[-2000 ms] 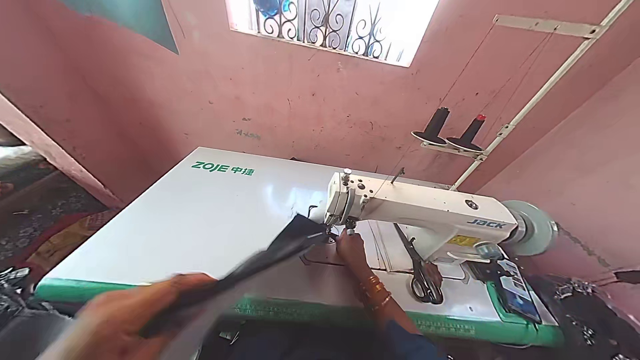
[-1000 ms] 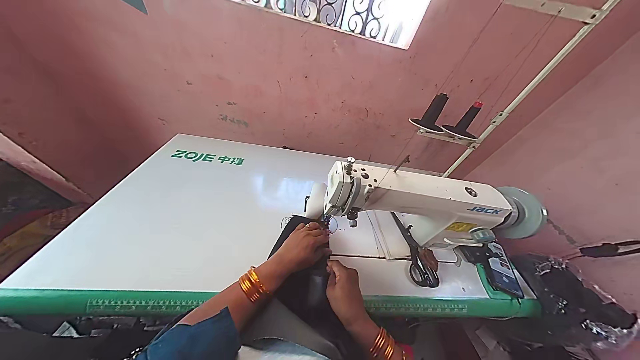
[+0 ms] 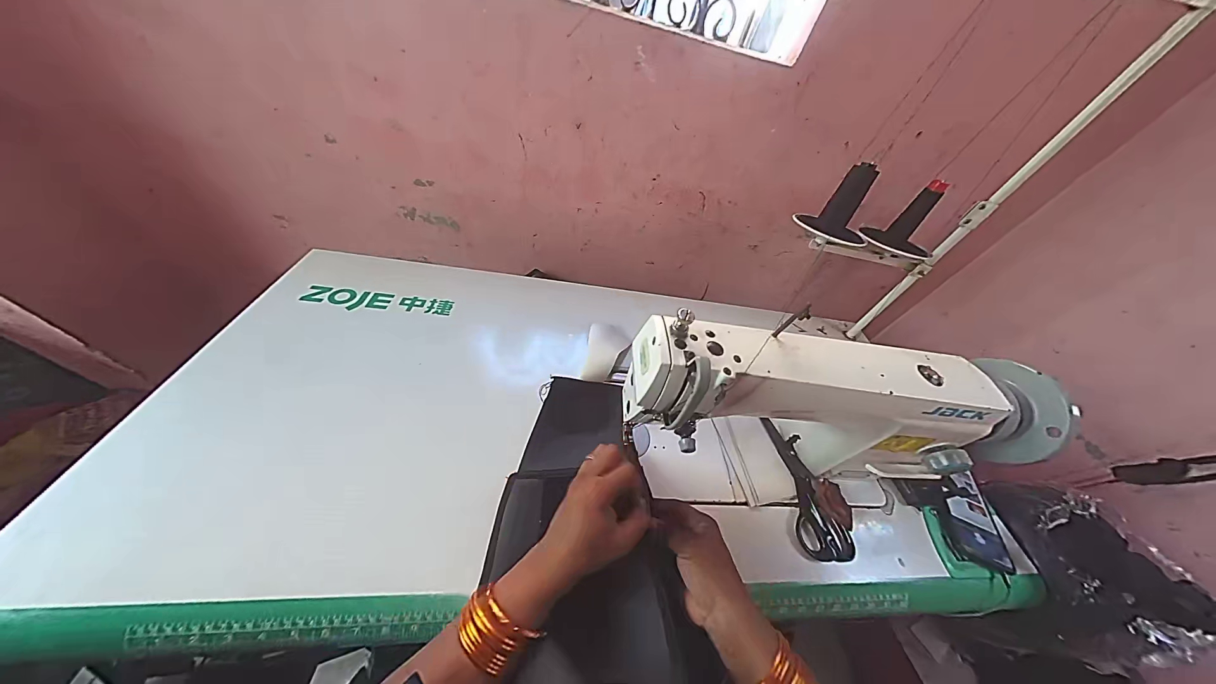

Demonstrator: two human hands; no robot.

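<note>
Dark fabric (image 3: 570, 427) lies under the head of a white Jack sewing machine (image 3: 826, 375) and hangs over the table's front edge. Just in front of the needle area, my left hand (image 3: 603, 508) pinches the fabric near its right edge, fingers curled. Right beside it, my right hand (image 3: 703, 560) grips the same edge slightly lower. Both fingertips nearly meet. The needle and presser foot are mostly hidden. Black-handled scissors (image 3: 822, 522) lie right of my hands, beneath the machine arm.
The white Zoje tabletop (image 3: 285, 456) has a green front edge with a measuring scale. A phone (image 3: 978, 532) lies at the right end, near dark plastic-wrapped material (image 3: 1092, 570). Two dark thread cones (image 3: 845, 204) stand on a rack behind the machine.
Two seconds ago my left hand held the fabric out at the left and my right hand was by the needle. Both hands are now together on the fabric, which lies down the table front.
</note>
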